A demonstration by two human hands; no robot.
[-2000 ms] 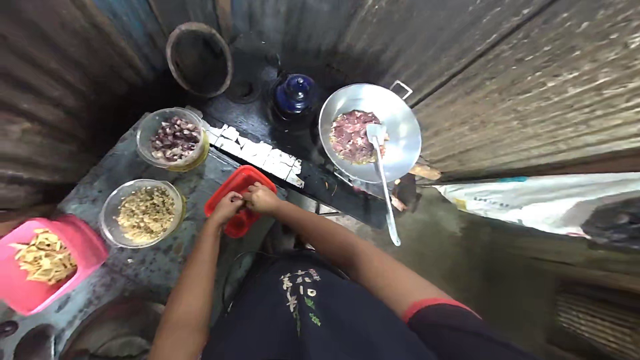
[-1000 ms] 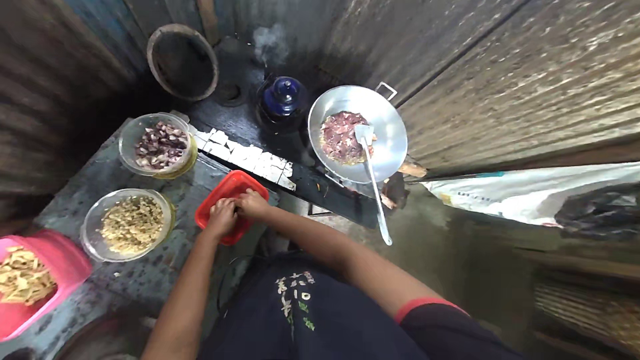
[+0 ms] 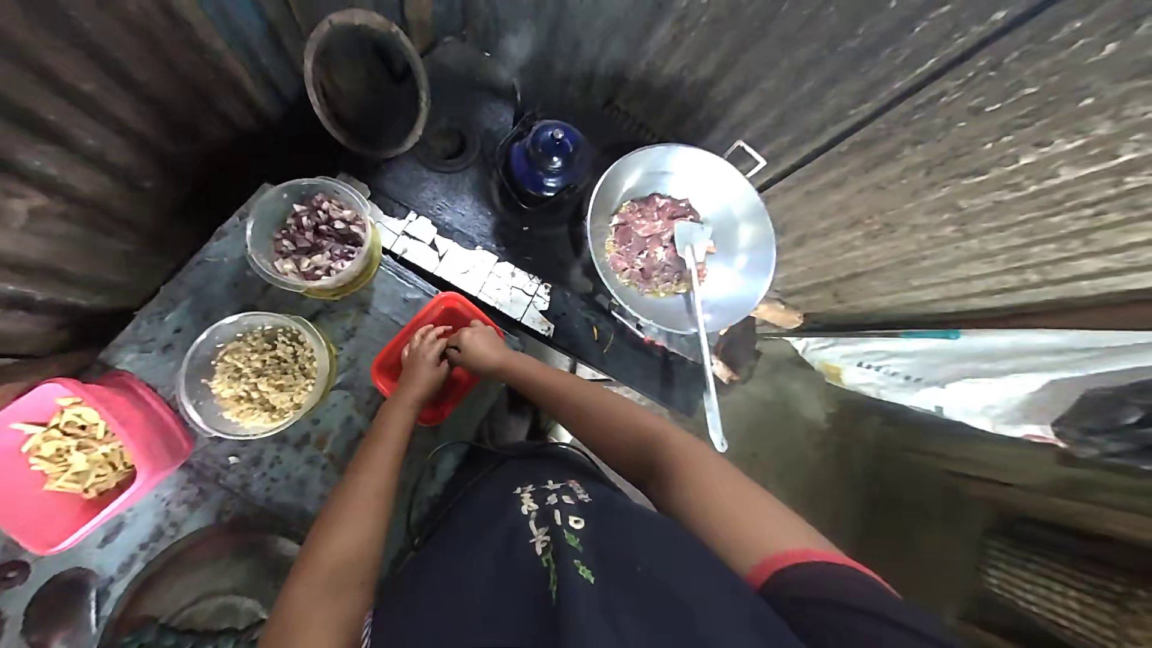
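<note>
Both my left hand [image 3: 425, 358] and my right hand [image 3: 477, 348] are over a red plastic container [image 3: 438, 409], close together with fingers bent. Whatever may be between the fingers is too small to make out. A metal wok [image 3: 742, 229] at the right holds sliced meat [image 3: 650, 243], with a metal spatula [image 3: 700, 333] resting in it, its handle over the rim. Left of my hands are a clear tub of chopped purple onion [image 3: 319, 238], a clear tub of minced pale pieces [image 3: 263, 376] and a pink container of pale yellow strips [image 3: 76, 450].
A blue lidded kettle [image 3: 549, 157] stands on the black stove surface beside the wok. Behind are a round dark pan [image 3: 367, 83] and corrugated walls. White broken tiles [image 3: 468, 270] edge the stove. A metal basin [image 3: 202, 585] sits at lower left, and a white sack [image 3: 981, 369] lies at right.
My hands stay together over the red container, with only small shifts of the fingers. The wok, spatula and tubs keep their places.
</note>
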